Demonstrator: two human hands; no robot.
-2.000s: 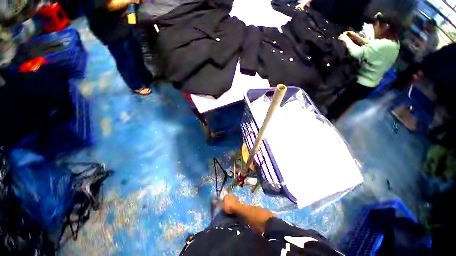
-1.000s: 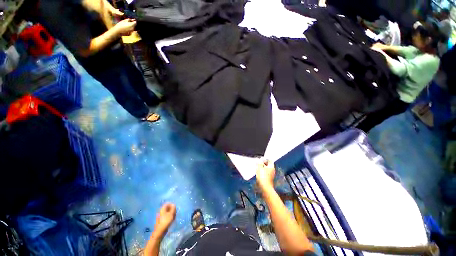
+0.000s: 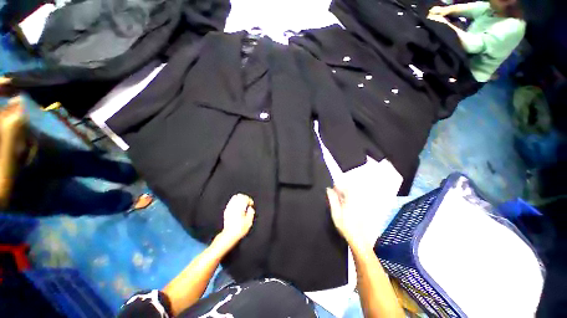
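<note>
A dark coat point(image 3: 248, 155) lies spread on the white-topped table point(image 3: 373, 192), collar away from me, with a pale button at its waist. My left hand point(image 3: 239, 216) is over the lower part of the coat, fingers curled; whether it grips the cloth is unclear. My right hand point(image 3: 337, 208) is at the coat's right edge beside the bare white table top; its fingers are blurred and I cannot tell if they hold cloth.
More dark coats point(image 3: 385, 81) lie on the right and far left. A blue basket point(image 3: 410, 233) filled with white glaring material point(image 3: 479, 254) stands at lower right. A person in light green point(image 3: 491, 37) works at upper right. Another person's legs point(image 3: 81, 180) are at left.
I am closer to the table. My left hand has moved from over the floor to over the coat. My right hand has moved from the table's corner to the coat's right edge.
</note>
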